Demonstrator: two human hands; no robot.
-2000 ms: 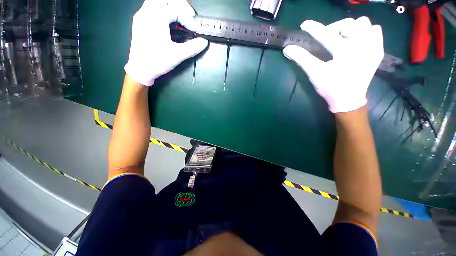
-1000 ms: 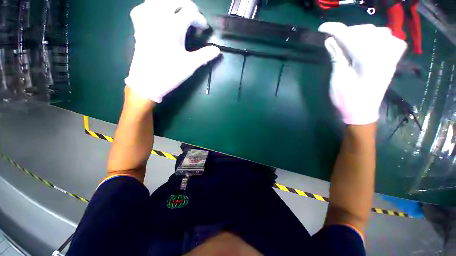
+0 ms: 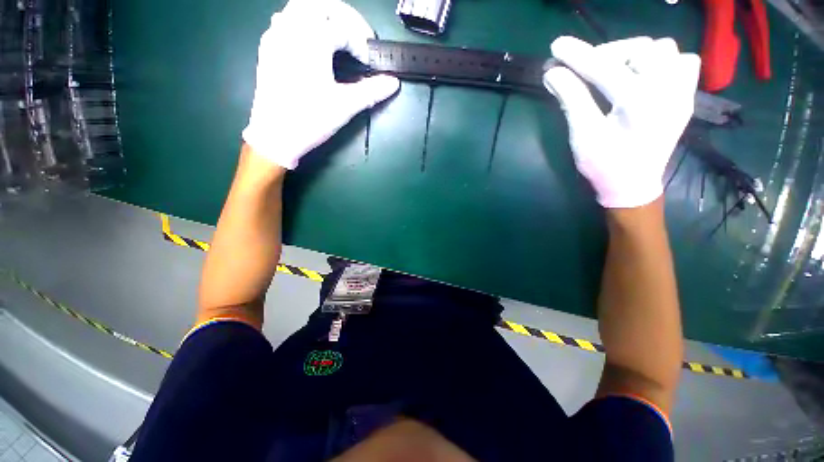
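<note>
A steel ruler [image 3: 434,61] lies along the black wire harness [image 3: 470,84], between my hands. Thin black cable ties [image 3: 428,128] stick out from the harness towards me. My left hand [image 3: 312,86], in a white glove, grips the ruler and harness at their left end; a dark part shows between thumb and fingers. My right hand [image 3: 625,117], also gloved, pinches them further right. The ruler's end shows beyond my right hand. More of the harness, with several tie tails, lies to the right of that hand.
A silver connector housing [image 3: 425,13] is at the far edge of the green mat [image 3: 407,217]. A red-handled tool [image 3: 721,45] lies at the far right. Clear plastic trays stand at the left [image 3: 56,108] and right [image 3: 784,244]. Yellow-black floor tape runs below the bench.
The ruler blurred and shifted away from the harness a second ago; now it lies along it again. My right hand has moved left and closed on it. The red-handled tool appears a little further left than at first.
</note>
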